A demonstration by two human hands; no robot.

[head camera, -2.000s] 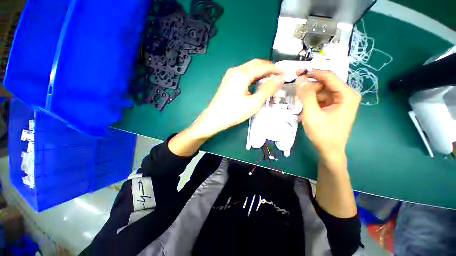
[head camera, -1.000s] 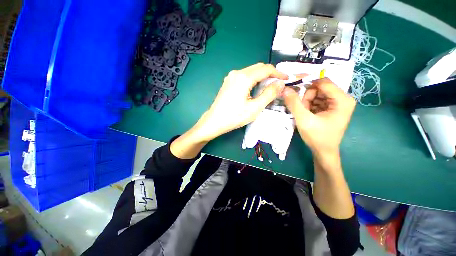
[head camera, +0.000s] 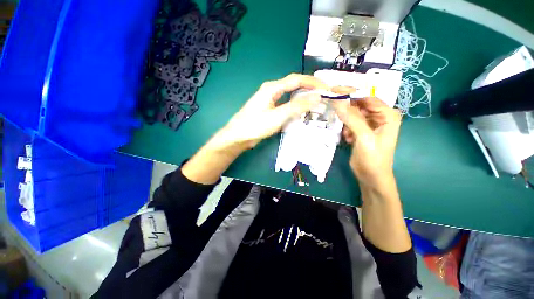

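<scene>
A white camera housing [head camera: 307, 149] lies on the green bench in front of me, with thin red and dark lead wires [head camera: 299, 174] at its lower end. A thin black edge of a part, likely the front faceplate [head camera: 335, 97], shows between my fingertips at the top of the housing. My left hand [head camera: 270, 111] holds the part's left side, thumb and fingers around it. My right hand [head camera: 370, 132] has its fingertips at the part's right end. The fingers hide much of the part and the housing's top.
The screw feeder [head camera: 358, 38] stands beyond my hands, with tangled white loops [head camera: 416, 87] beside it. Black faceplates [head camera: 186, 58] lie in a loose pile at left, next to a blue bin [head camera: 88, 70]. A black screwdriver [head camera: 492, 94] is at right over another white housing [head camera: 508, 137].
The view has shifted slightly, so the bench things sit further left. Both hands stay at the top of the housing, and the black edge now lies nearly level between the fingertips.
</scene>
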